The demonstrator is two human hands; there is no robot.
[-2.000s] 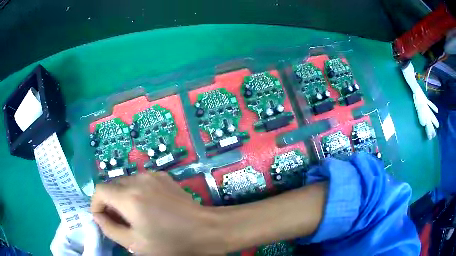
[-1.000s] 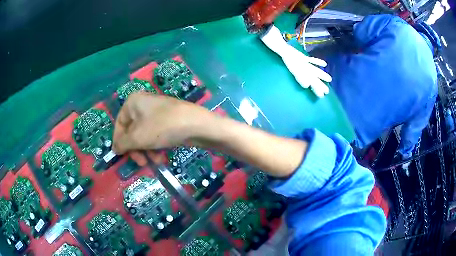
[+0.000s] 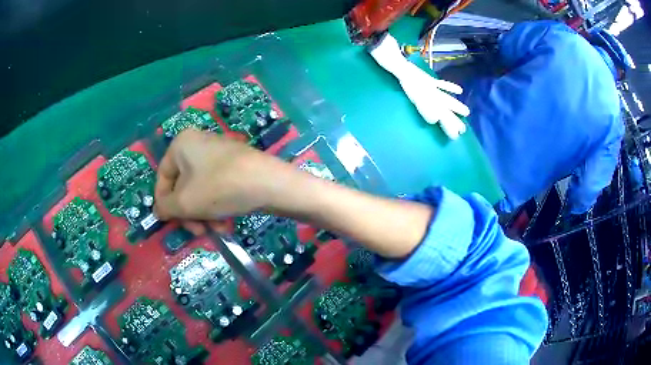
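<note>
My bare right hand (image 3: 203,178) is over the tray's upper row, fingers pinched together. Its fingertips are at the edge of a small white label (image 3: 149,221) on the black block of a green circuit board (image 3: 126,178). Three boards to the left, including the nearest one (image 3: 80,228), carry white labels on their black blocks. The upper right board (image 3: 244,107) shows no white label. My hand partly covers the board beside it. A pale, blurred shape (image 3: 389,349) below my right sleeve may be my gloved left hand; its fingers are hidden.
Clear plastic tray ribs (image 3: 243,258) run between boards over red areas. An empty white glove (image 3: 425,89) lies on the green mat (image 3: 385,139). A red-wrapped post (image 3: 375,20) stands behind it. A person in blue (image 3: 553,114) is at the right, beside dark wire racks (image 3: 585,285).
The view has swung right since the oldest frame. My right hand has gone from beside the label strip to a board in the upper row. Over the last second it has barely moved.
</note>
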